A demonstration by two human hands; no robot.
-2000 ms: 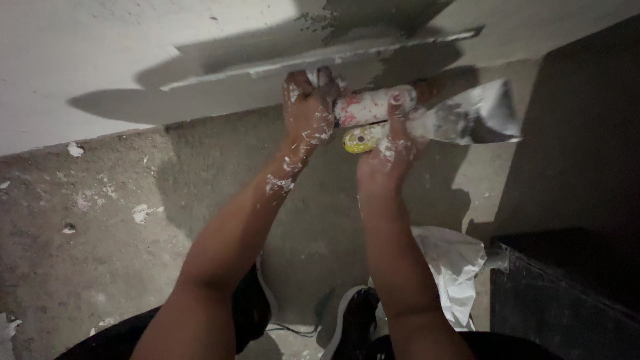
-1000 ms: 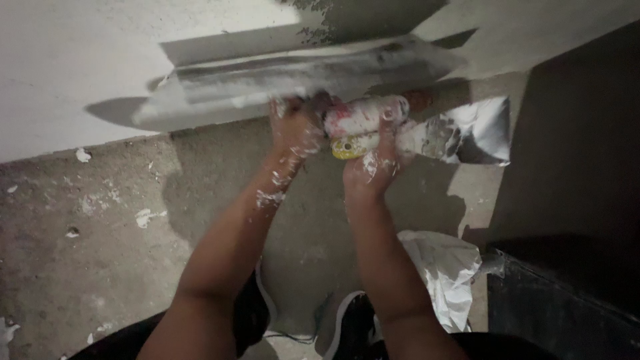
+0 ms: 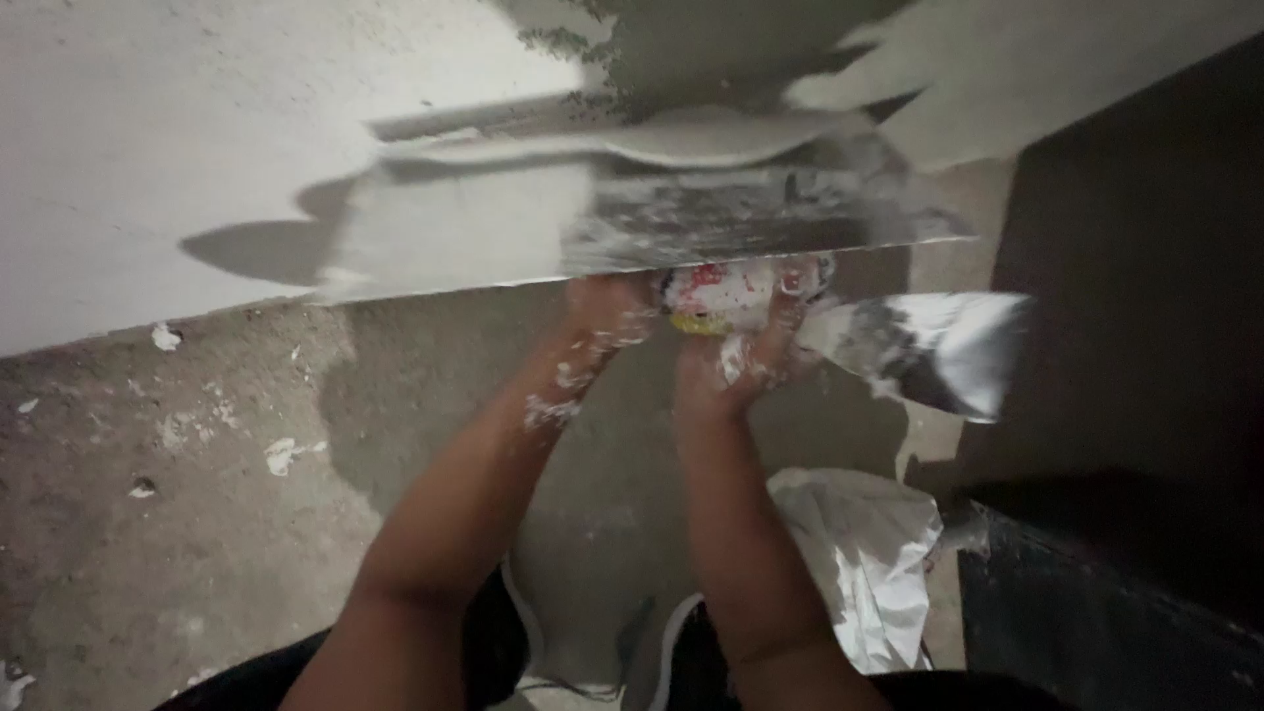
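A wide metal smoothing blade [image 3: 731, 212], coated with white compound and blurred, spans the middle beside the wall. Below its lower edge is my left hand [image 3: 614, 308], closed at the blade, its fingers partly hidden. My right hand [image 3: 746, 355] grips a putty knife whose yellow handle end [image 3: 696, 324] shows at the left; its smeared metal blade [image 3: 943, 351] points right. A white cylindrical handle with red marks [image 3: 741, 286] lies along the same hand, under my fingers; how it joins the wide blade is hidden. White compound spots both hands and my left forearm.
The pale wall [image 3: 178, 148] has a darker patch at the top. Rough concrete floor [image 3: 217, 504] bears white compound scraps. A crumpled white bag [image 3: 869, 563] lies right of my shoes. A dark box-like object [image 3: 1096, 612] stands at the lower right.
Two seconds ago the wide blade showed as a thin edge along the wall; it has tilted so that its broad face shows. Both hands stay close together at the tools.
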